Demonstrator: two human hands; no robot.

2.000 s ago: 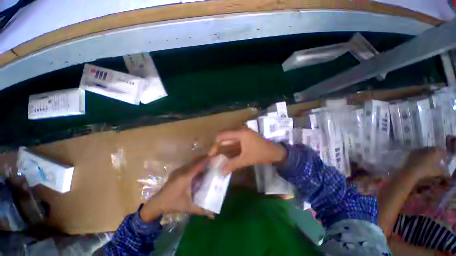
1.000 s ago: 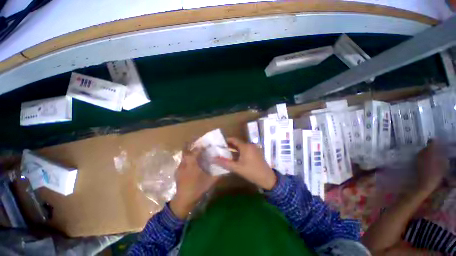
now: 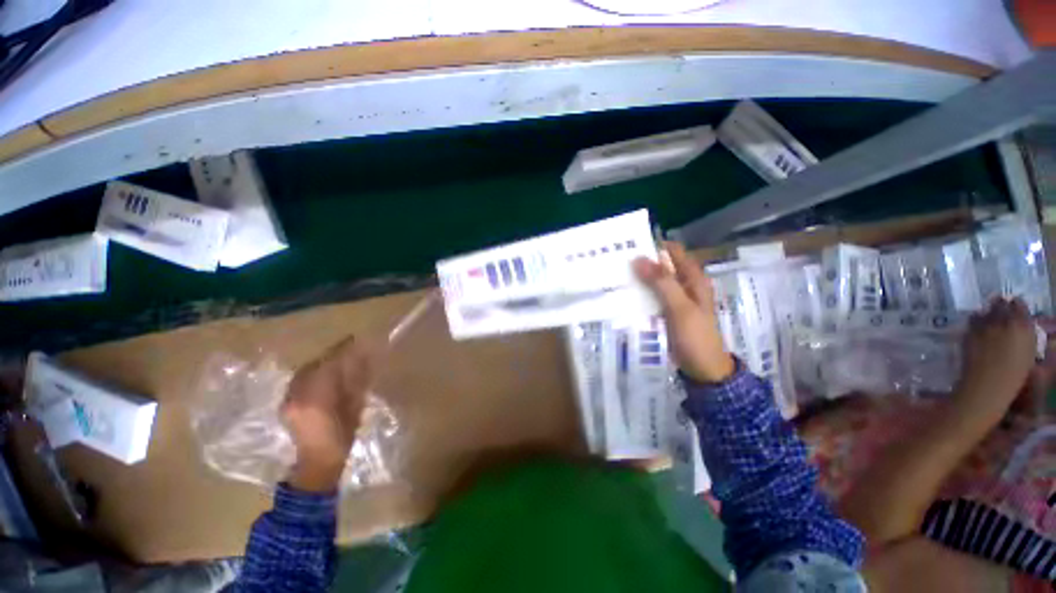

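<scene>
A slim white retail box (image 3: 550,276) with dark bars and small print is held up over the ledge, near the belt's edge. My right hand (image 3: 686,304) grips its right end. My left hand (image 3: 327,405) is blurred, to the left of the box and apart from it, over shiny clear plastic bags (image 3: 243,423) on the cardboard. Whether its fingers hold any plastic cannot be told. Several white boxes (image 3: 631,388) stand side by side to the right of centre, below my right hand.
A dark green belt (image 3: 405,209) carries several white boxes (image 3: 166,225). A grey metal brace (image 3: 869,145) slants at upper right. Another white box (image 3: 93,408) lies on the cardboard (image 3: 486,400) at left. A neighbour's hand (image 3: 998,348) touches film over boxes at right.
The box has moved up and right and turned its printed long side into view. My left hand has left it and moved left to the plastic. Boxes on the belt have shifted left.
</scene>
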